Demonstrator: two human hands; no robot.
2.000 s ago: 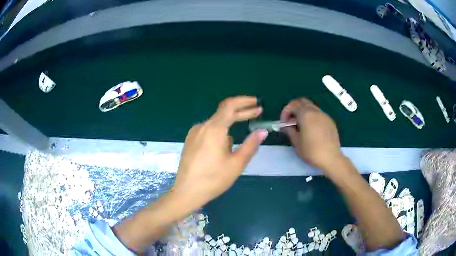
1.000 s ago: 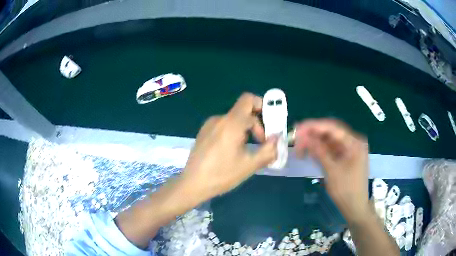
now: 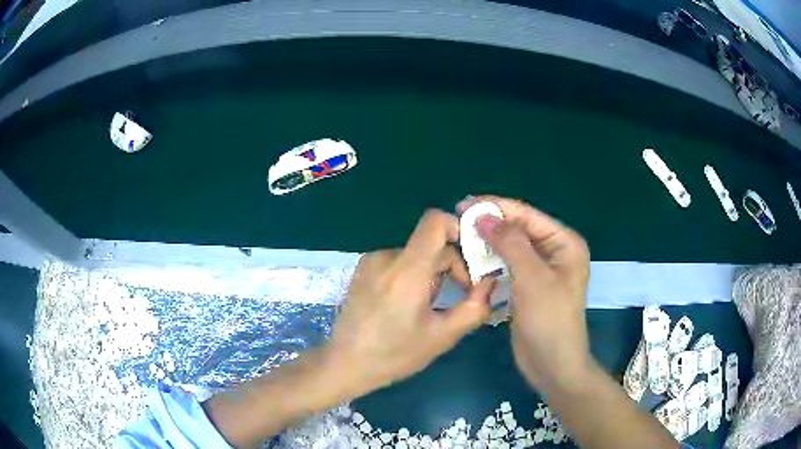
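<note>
A white oblong base plate (image 3: 479,251) is held upright between both hands, in front of the belt's near rail. My left hand (image 3: 408,302) grips its lower left edge with thumb and fingers. My right hand (image 3: 546,285) is on its upper part, the thumb pressed on the white face and the fingers behind. The fingers hide much of the plate. Whether a small insert is between the fingers cannot be told. Small white inserts (image 3: 457,431) lie in a heap at the bench's near edge.
The green belt (image 3: 422,114) carries printed shells (image 3: 313,166) at left and white bases (image 3: 667,178) at right. A clear bag (image 3: 237,338) of white pieces lies at left. Bases (image 3: 694,373) are piled at right beside a bulging bag (image 3: 773,351). A grey post (image 3: 39,210) slants at left.
My right hand has moved in from the right and taken hold of the plate's upper part. The printed shells at left have shifted right on the belt.
</note>
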